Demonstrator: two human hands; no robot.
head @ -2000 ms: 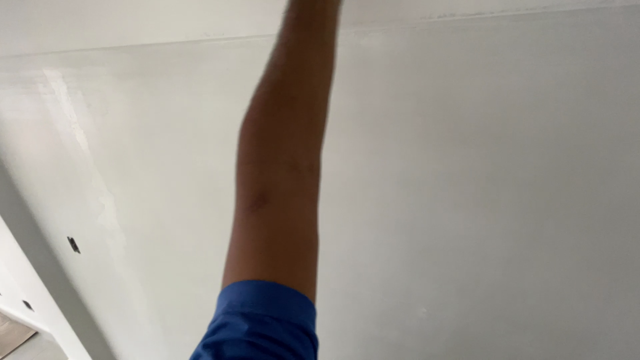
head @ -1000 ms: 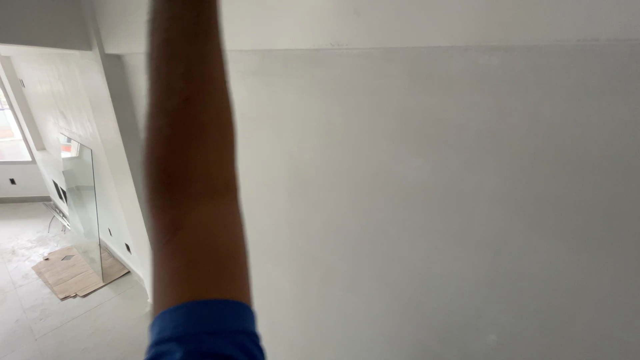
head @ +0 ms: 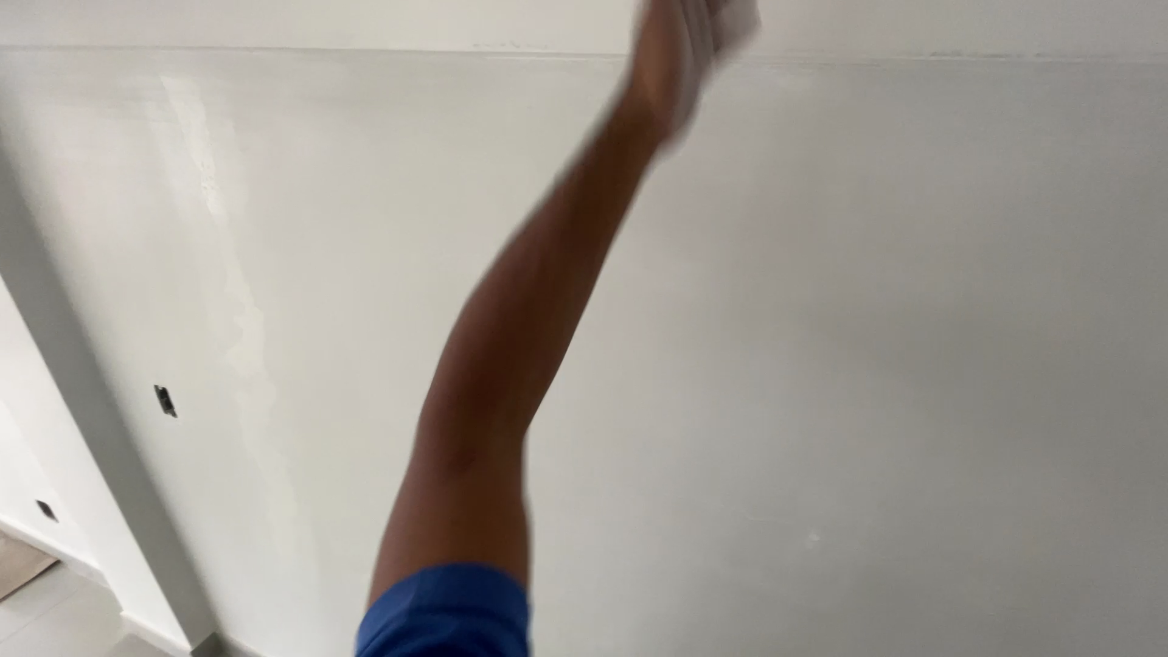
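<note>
One bare arm in a short blue sleeve rises from the bottom of the view, and I take it for my left. At the top edge is my left hand [head: 684,55], blurred and partly cut off, in front of the seam between the grey wall [head: 821,319] and the lighter band [head: 365,23] above it. Its fingers are too smeared to show whether they hold something or touch the surface. My right hand is out of view.
A pale uneven streak [head: 242,319] runs down the wall at left. Beyond it are an open electrical box [head: 165,401], a wall corner [head: 100,429], a second box [head: 46,510], floor tiles [head: 64,616] and a brown sheet [head: 18,561] on the floor.
My hand, cut off above the frame before, now shows at the top with the forearm slanting right. The view has swung right from the room with the glass panel.
</note>
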